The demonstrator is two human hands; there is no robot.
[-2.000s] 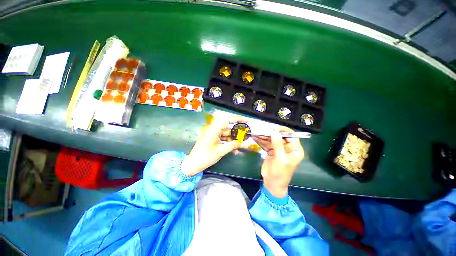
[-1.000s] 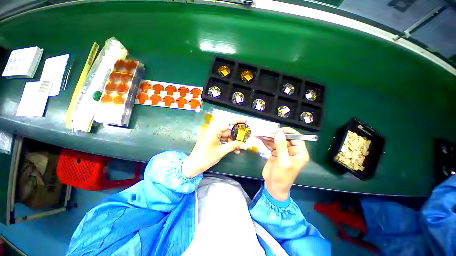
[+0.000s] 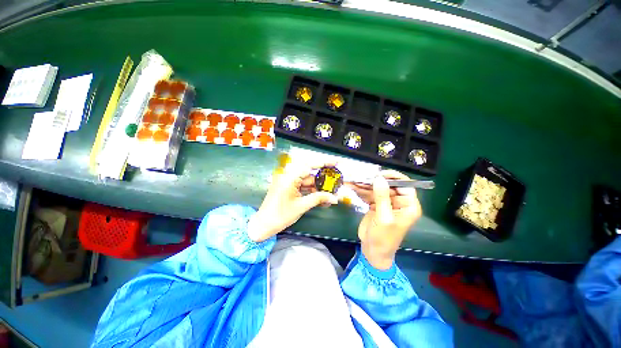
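My left hand holds a round unit in its fingertips, its amber centre facing up. My right hand holds silver tweezers that lie nearly level and point left at the unit; whether the tips touch it is too small to tell. The white liner sheet lies under and behind the hands, with yellow dots near its left end. The black tray stands behind it. Two rear left pockets hold amber-centred units, one rear middle pocket is empty, and the others hold silver-white units.
A black box of beige pieces stands right of the tray. Left of the tray lie a strip of red-orange stickers, a sticker pack, a yellow strip and white cards. A red stool is below the bench.
The tweezers and my right hand have moved slightly right, away from the unit's centre. The unit stays in my left hand, with its amber centre more openly in view.
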